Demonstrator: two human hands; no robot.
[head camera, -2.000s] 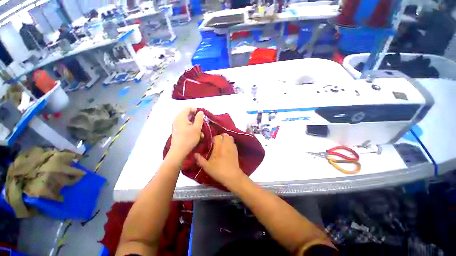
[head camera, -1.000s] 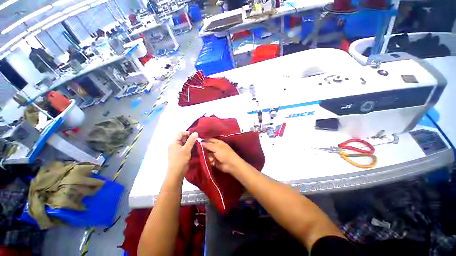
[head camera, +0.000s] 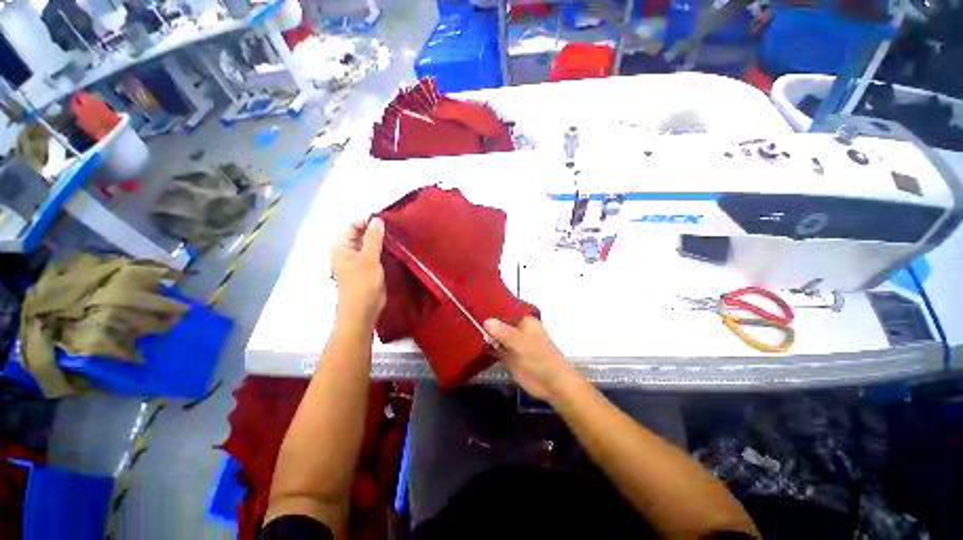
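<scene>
A dark red garment piece (head camera: 454, 243) lies on the white sewing table, left of the needle area, its lower part at the front edge. A thin whitish line runs diagonally along it between my two hands. My left hand (head camera: 360, 264) pinches the upper left end of this line. My right hand (head camera: 520, 348) pinches its lower right end near the table's front edge. The finger pads are partly hidden by the fabric.
The white sewing machine (head camera: 729, 216) stands right, its needle area (head camera: 581, 227) beside the garment. Scissors (head camera: 755, 316) lie at the right. Red cut panels (head camera: 438, 124) lie behind. A red bundle (head camera: 317, 443) hangs below the table's left edge.
My hands, earlier close together on the bunched piece, are now apart. My right hand has moved down and right, and the whitish line now runs straight between them.
</scene>
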